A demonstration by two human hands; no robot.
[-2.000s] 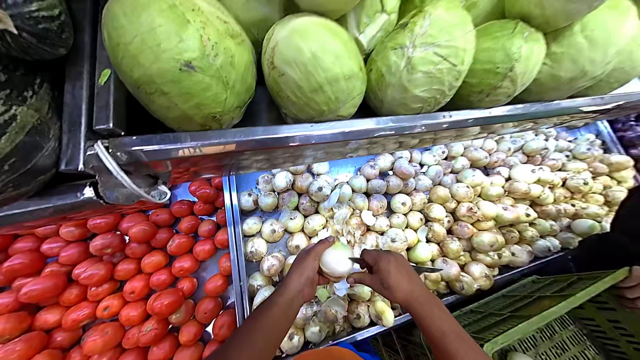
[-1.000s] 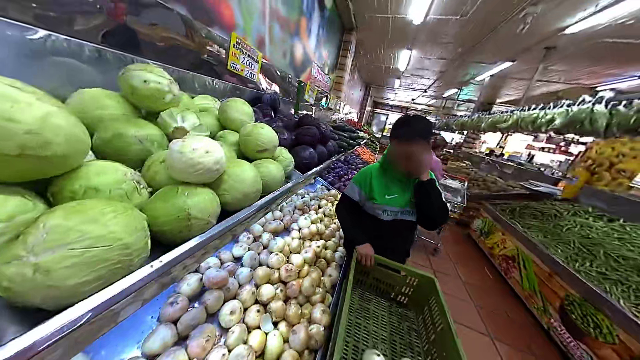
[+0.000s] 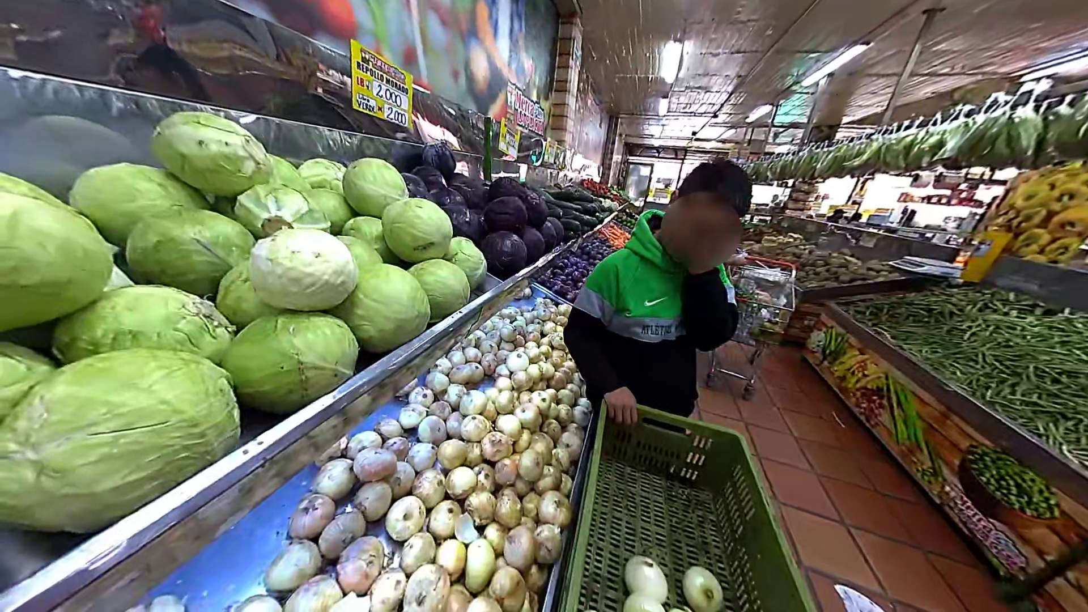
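Neither of my hands shows in the head view now. White onions (image 3: 461, 482) with papery skins lie heaped in a metal display bin at the centre. Beside the bin, on its right, stands a green perforated plastic crate (image 3: 671, 501) with several peeled white onions (image 3: 702, 588) at its near end. Another person (image 3: 659, 297) in a green, grey and black hoodie stands at the crate's far end, one hand (image 3: 621, 405) on its rim and the other raised to the face.
Green cabbages (image 3: 293, 361) fill the upper left shelf, with purple cabbages (image 3: 505, 214) beyond. A shopping cart (image 3: 759, 310) stands behind the person on the tiled floor (image 3: 820, 493). At the right is a bin of green beans (image 3: 994, 348).
Two seconds ago my hands held a white onion and a knife over the onion bin; they have left the view. The view has swung up and along the aisle.
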